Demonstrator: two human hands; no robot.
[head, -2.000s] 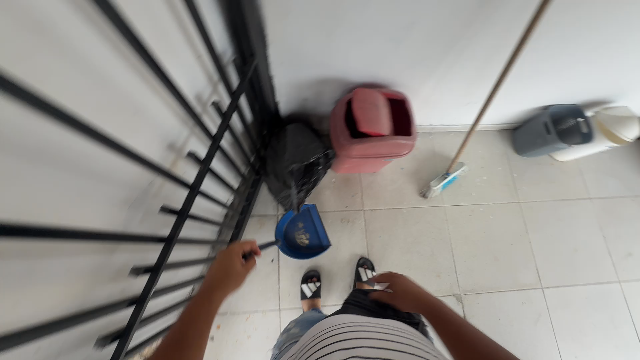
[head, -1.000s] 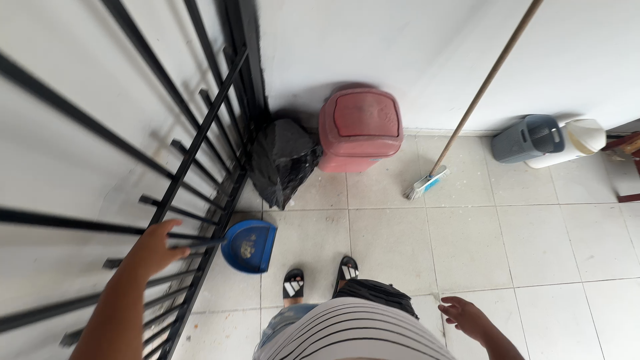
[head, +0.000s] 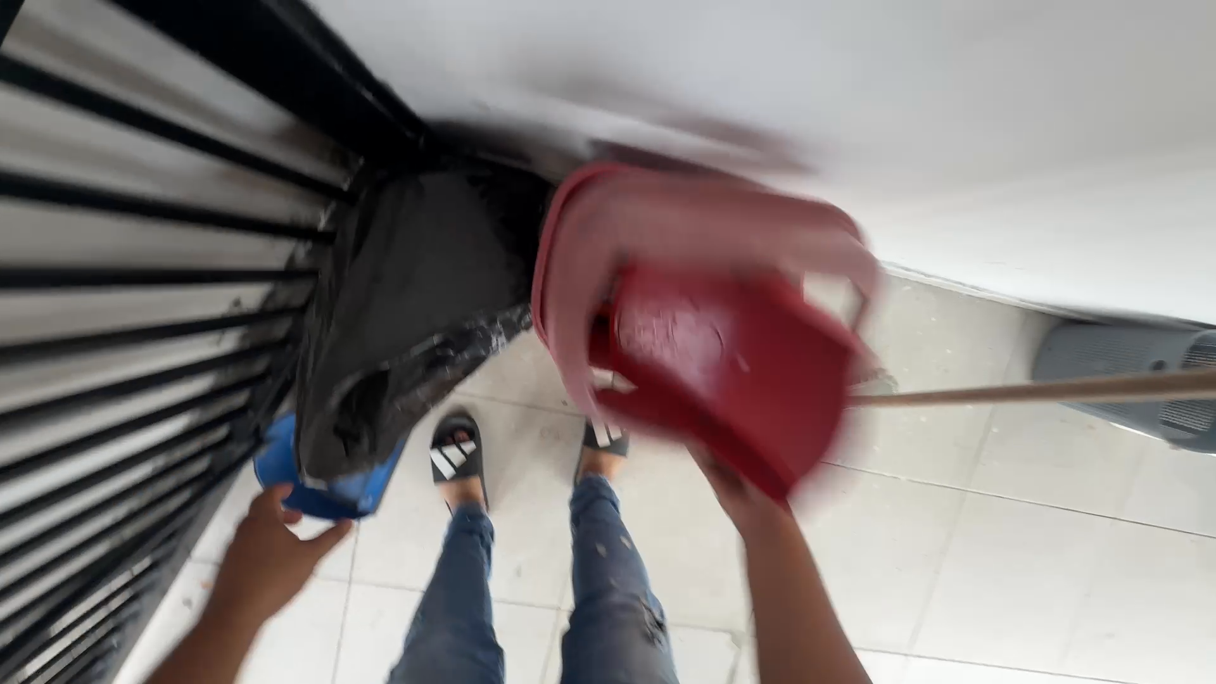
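A pinkish-red swing-top lid (head: 731, 370), blurred by motion, is lifted and tilted so its deep red inner surface shows. My right hand (head: 746, 494) grips its lower edge, with the fingers partly behind it. Left of the lid stands a black plastic bag (head: 427, 266), bunched to a drooping point. Under that point, a blue dustpan (head: 285, 461) is partly hidden. My left hand (head: 285, 541) is beside the dustpan's near edge, thumb and fingers apart; no firm hold on it shows. The bin body cannot be made out clearly behind the lid.
Black metal bars (head: 142, 332) run along the left side. A white wall (head: 950, 123) rises behind the bag and lid. To the right, a wooden broom handle (head: 1035, 389) slants across, near a grey plastic container (head: 1102, 366). My sandalled feet stand on the pale tile floor (head: 893, 551).
My right hand has moved from my side to the red lid, which has been lifted and tilted. My left hand has left the dustpan's handle area near the bars. The view has come much closer.
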